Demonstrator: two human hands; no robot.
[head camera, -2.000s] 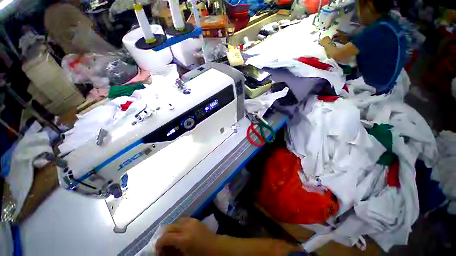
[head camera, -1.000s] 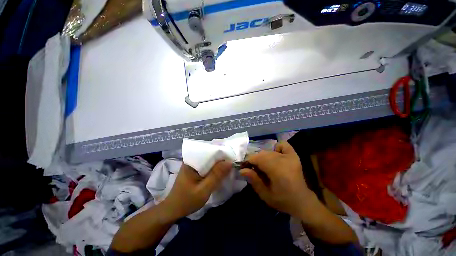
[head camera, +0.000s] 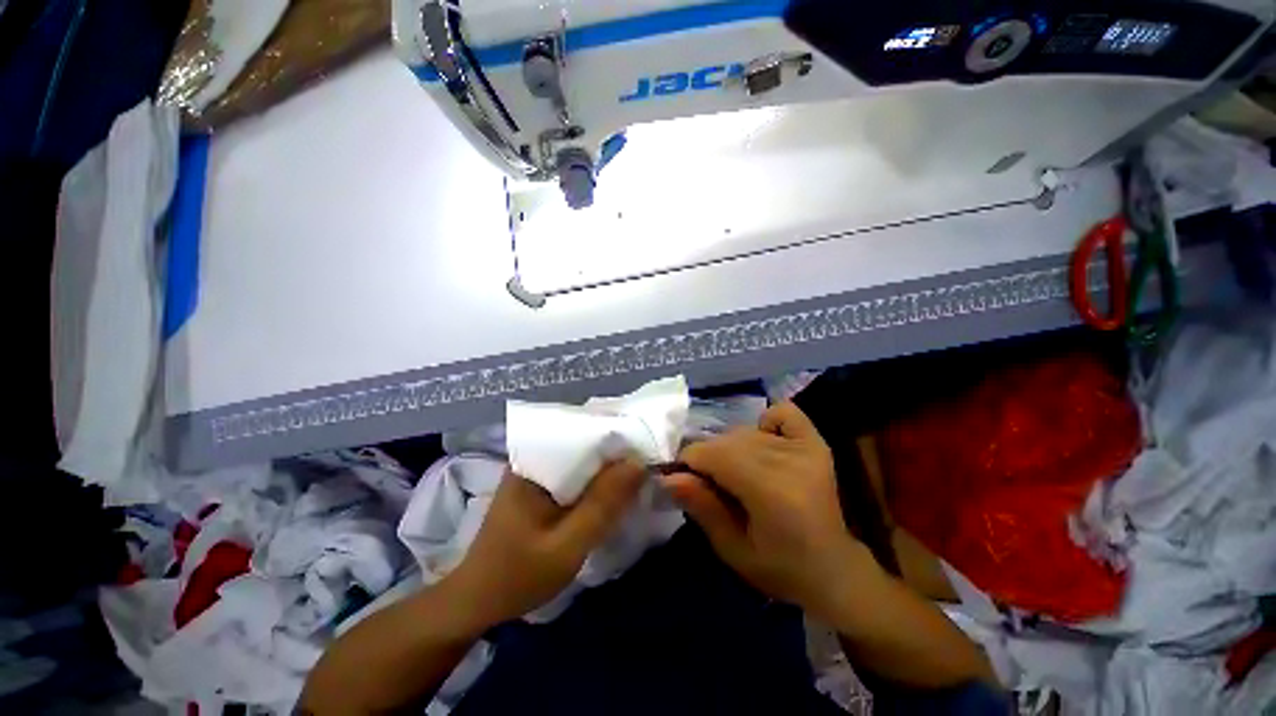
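My left hand (head camera: 553, 525) grips a white cloth piece (head camera: 574, 437) with a flat, crisp-edged end, just in front of the table edge. Softer white cloth hangs from it toward my lap. My right hand (head camera: 763, 490) touches the right side of the cloth. Its fingers close on a small dark, narrow tool at the cloth, possibly thread snips (head camera: 669, 469); most of it is hidden by the fingers. The white sewing machine (head camera: 672, 56) stands behind, with no cloth under its needle area.
A printed ruler (head camera: 644, 347) runs along the front table edge. Scissors with red and green handles (head camera: 1100, 274) lie at the table's right end. White strips (head camera: 112, 301) drape over the left edge beside blue tape (head camera: 185, 238). A red bundle (head camera: 1015, 483) and white garments (head camera: 315, 560) lie below.
Two seconds ago the view was turned right and showed one hand. Since one second ago, both hands stay at the cloth with only small finger shifts; the view has moved slightly.
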